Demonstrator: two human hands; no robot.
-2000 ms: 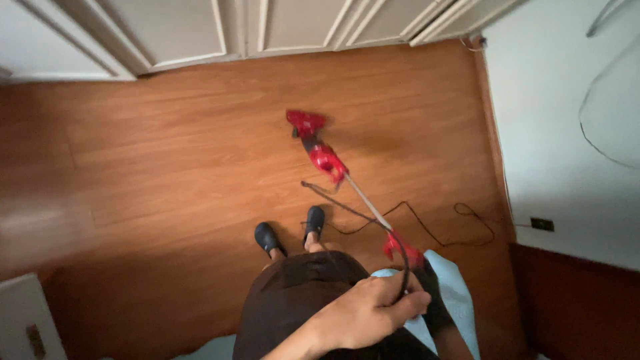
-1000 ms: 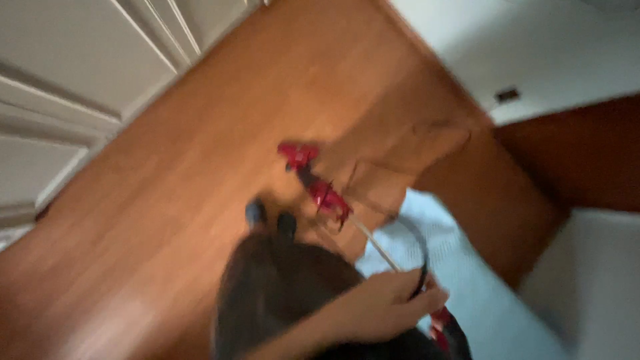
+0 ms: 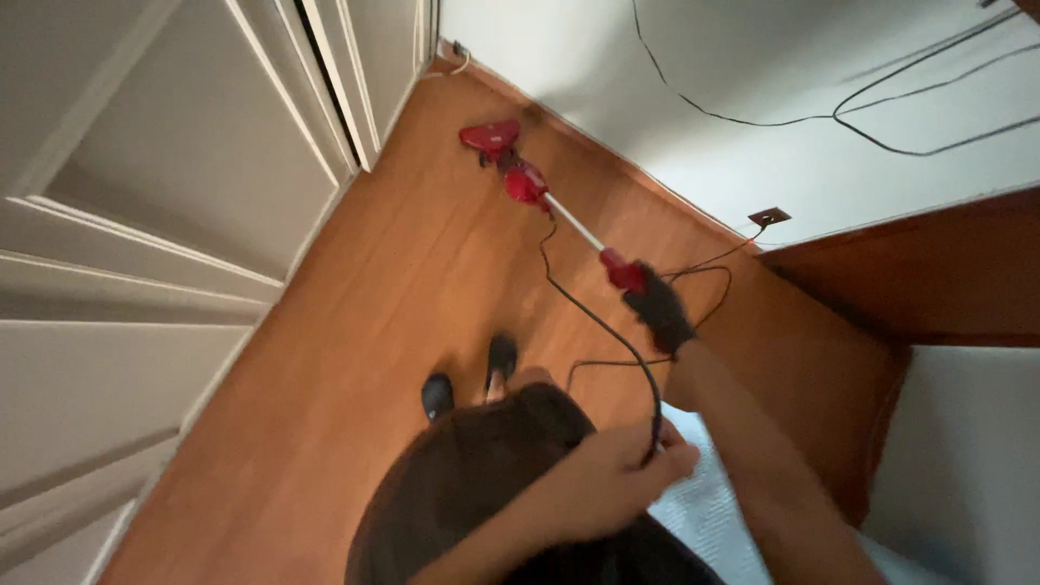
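My right hand (image 3: 660,310), in a dark glove, is closed around the red handle (image 3: 622,270) of a corded stick vacuum cleaner. From there a pale metal tube (image 3: 574,222) runs up and left to the red motor body (image 3: 526,183). The red floor head (image 3: 491,137) rests on the wooden floor near the wall's skirting board. My bare left hand (image 3: 642,467) grips the dark power cord (image 3: 605,327) close to my lap, and part of the cord hides inside its fingers.
White panelled doors (image 3: 162,162) stand along the left. Cord loops lie on the wooden floor (image 3: 325,390) and lead to a wall socket (image 3: 769,217). More cables hang on the pale wall. A light blue cover (image 3: 703,496) and a brown wooden panel (image 3: 934,268) are at the right.
My right hand with the vacuum's handle has moved forward, away from my body. The floor head now lies nearer the corner of doors and wall. The view has turned.
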